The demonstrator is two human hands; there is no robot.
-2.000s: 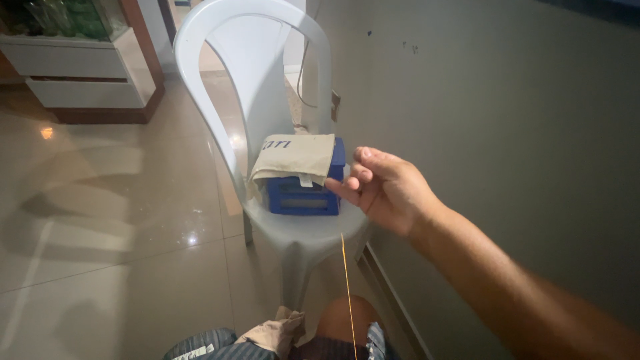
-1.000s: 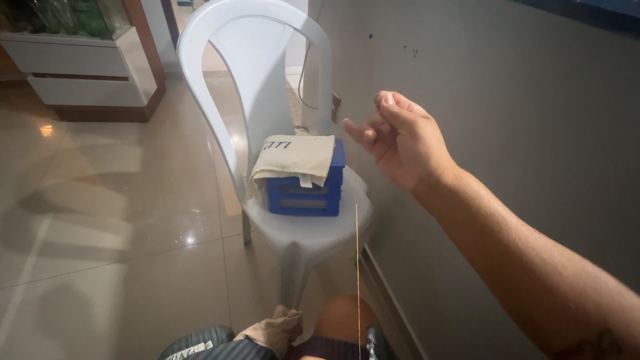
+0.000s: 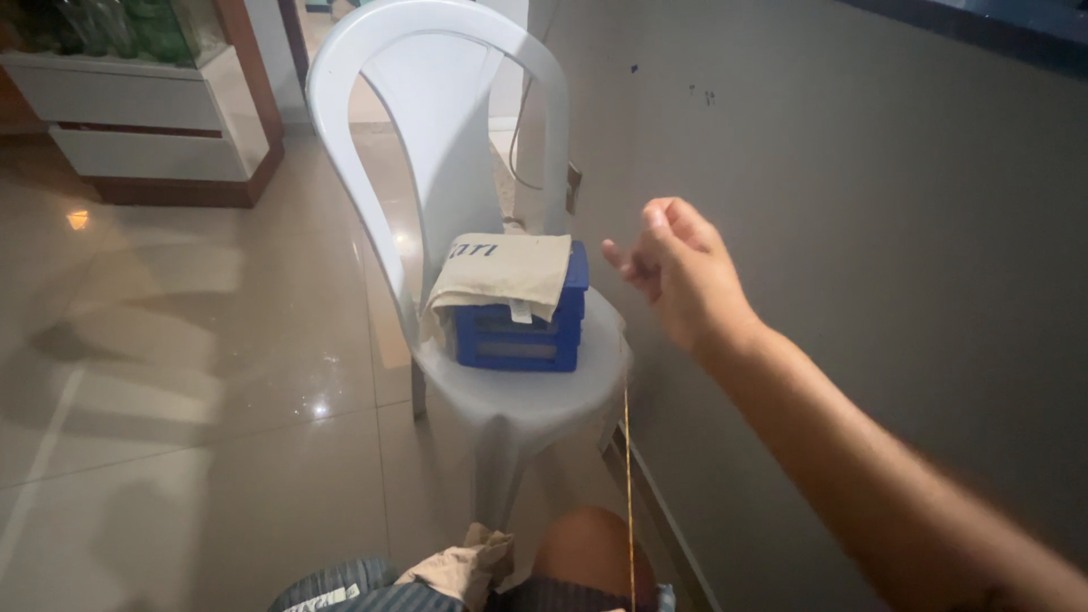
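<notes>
My right hand (image 3: 680,263) is raised in front of the wall, right of a white plastic chair (image 3: 552,399), thumb and index finger pinched together and little finger stuck out. Whether it grips the thin golden thread (image 3: 629,493) cannot be told; the thread shows as a near-vertical line from beside the seat down to my lap. On the seat stands a blue plastic crate (image 3: 518,350) with a beige cloth (image 3: 510,272) bearing writing draped over its top. My left hand is not clearly in view; a sliver of skin shows at the bottom edge.
A grey wall (image 3: 850,212) runs along the right side. At the upper left stands a white drawer cabinet (image 3: 144,110) on glossy floor tiles (image 3: 289,476). A crumpled beige cloth (image 3: 463,565) lies by my knee (image 3: 591,544). A cable hangs behind the chair.
My right hand has risen from beside the crate, where its fingers were at the crate's edge, to a place higher up in front of the wall. The crate and draped cloth have stayed put.
</notes>
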